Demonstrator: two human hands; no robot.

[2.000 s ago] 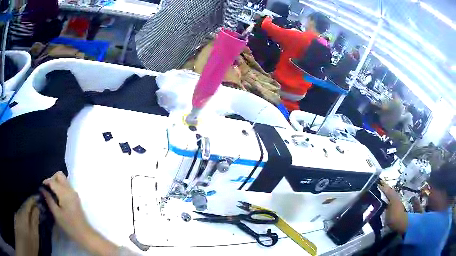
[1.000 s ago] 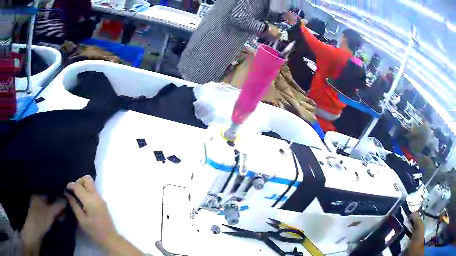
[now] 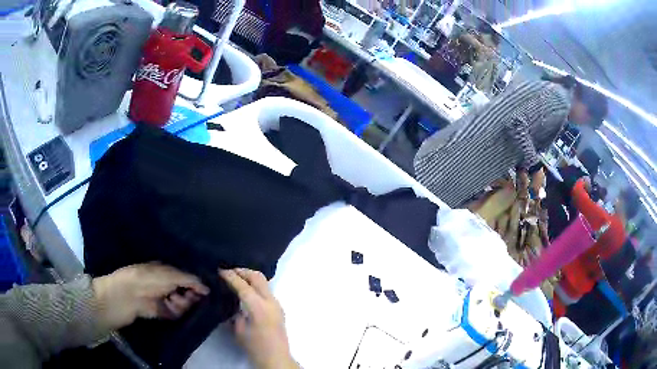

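A large black fabric garment panel [image 3: 194, 202] lies over the left part of the white table and hangs over the near edge. My left hand [image 3: 148, 292] holds the fabric near its lower edge, fingers curled. My right hand [image 3: 256, 313] pinches the same fabric just to the right of it, a short gap between the hands. The exact fold between my fingers is hidden. Several small black squares [image 3: 375, 284] lie loose on the white table [image 3: 317, 288]. The white sewing machine head [image 3: 490, 324] is at the lower right, cut off by the frame.
A red bottle [image 3: 160, 72] stands at the back left beside a grey fan box [image 3: 103, 61]. A pink cylinder [image 3: 555, 252] rises above the machine. Crumpled white plastic [image 3: 468, 245] and black pieces [image 3: 403, 216] lie at the trough. People stand beyond.
The view has swung left, bringing the red bottle and grey box fully in and pushing the machine to the lower right; the scissors left the picture. Both hands stay on the black fabric.
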